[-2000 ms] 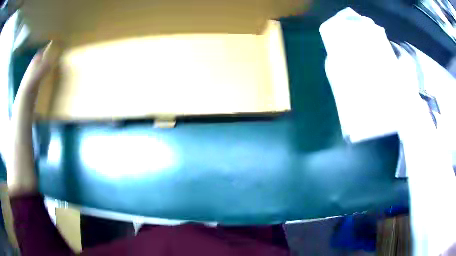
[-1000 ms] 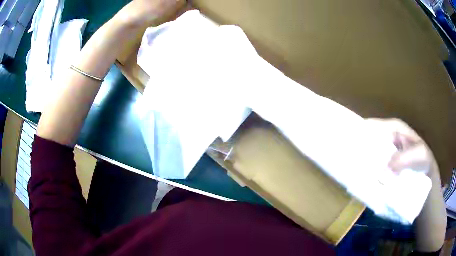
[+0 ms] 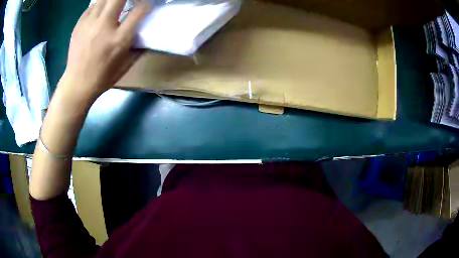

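The long tan open carton (image 3: pixel 312 60) lies across the bench with its bare inside showing. My left hand (image 3: pixel 105 45) is at the carton's left end, with its fingers on the left edge of a white rectangular flat piece (image 3: pixel 183 25), gripping it over the tray. The fingertips are blurred and partly cut off by the top edge. A thin clear curved loop (image 3: pixel 196 103) hangs at the carton's front edge, left of a small tan tab (image 3: pixel 271 108). My right hand is out of view; only a dark sleeve part shows at the lower right corner.
Narrow white wrapped shapes (image 3: pixel 22 101) lie at the bench's left. White folded inserts with dark striped edges (image 3: pixel 445 95) lie at the right. The carton's dark raised lid is at the back. Brown cartons (image 3: pixel 428 189) and something blue are below the bench.
The long white bagged product and my right hand have left the view. The view has turned, and the carton now lies nearly level. My left hand now has the white flat piece.
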